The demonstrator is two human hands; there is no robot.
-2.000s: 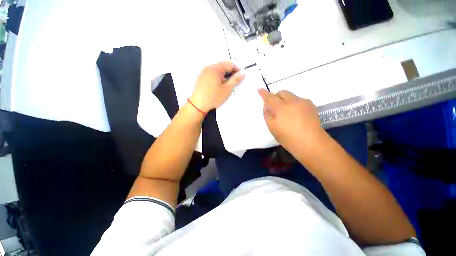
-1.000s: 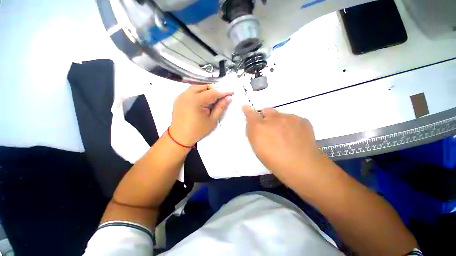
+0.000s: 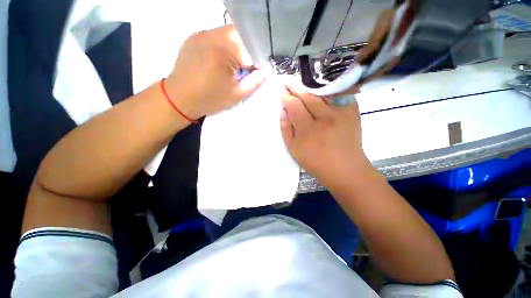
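Observation:
A white pocket cloth (image 3: 247, 160) lies under both hands and hangs over the table's front edge towards the lap. My left hand (image 3: 212, 73) is at its upper left, thumb and fingertips together by the needle area, on the cloth. My right hand (image 3: 323, 125) rests at its upper right edge, index finger pointing at the presser foot area. The sewing machine head (image 3: 349, 35) is close above the fingertips; the needle is too blurred and bright to make out. Black fabric (image 3: 174, 180) lies under my left forearm.
More black fabric (image 3: 43, 99) and a white piece (image 3: 81, 81) lie at the left. The ruler edge (image 3: 407, 167) curves along the table's front right. A tan tape patch (image 3: 455, 132) is on the table. Blue crates (image 3: 483, 186) stand below at right.
The view has moved closer to the machine head, which now fills the upper right. Both hands are nearer the needle area. The phone is no longer seen at the upper right.

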